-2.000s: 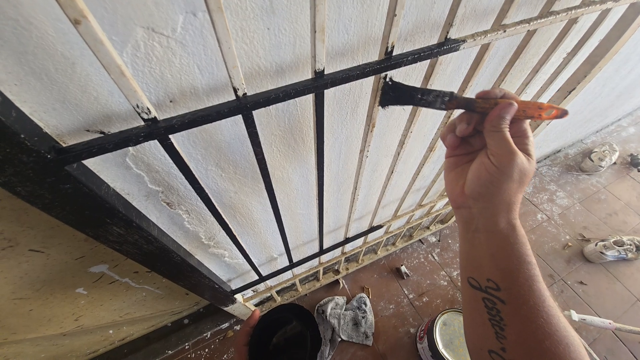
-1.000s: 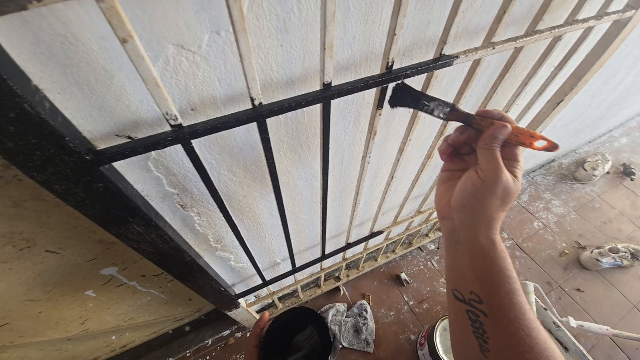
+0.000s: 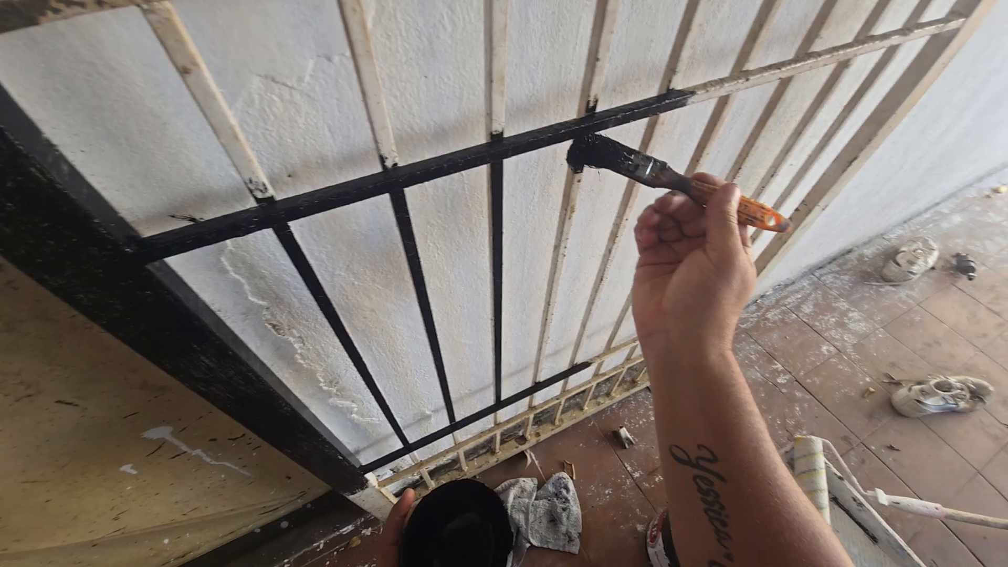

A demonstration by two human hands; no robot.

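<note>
My right hand (image 3: pixel 693 260) grips the orange handle of a paintbrush (image 3: pixel 669 177). Its black, paint-coated bristles touch the top of a cream vertical bar (image 3: pixel 561 260), just under the black horizontal rail (image 3: pixel 441 169) of a metal grille. Three vertical bars left of the brush are black below that rail, and the lower rail (image 3: pixel 488 409) is black along its left part. At the bottom edge, the fingers of my left hand (image 3: pixel 398 524) hold the rim of a round container (image 3: pixel 457 524) with a black inside; the rest of that hand is out of view.
On the tiled floor lie a stained rag (image 3: pixel 551 512), a paint roller (image 3: pixel 811 472) on a tray (image 3: pixel 874 524) and two worn shoes, one nearer (image 3: pixel 941 395), one farther (image 3: pixel 909 260). A partly hidden can (image 3: pixel 655 539) stands beside my right forearm. Behind the grille is a white wall (image 3: pixel 441 236).
The brush has come from beside the bar onto its top, just below the rail. My left hand and the container remain at the bottom edge.
</note>
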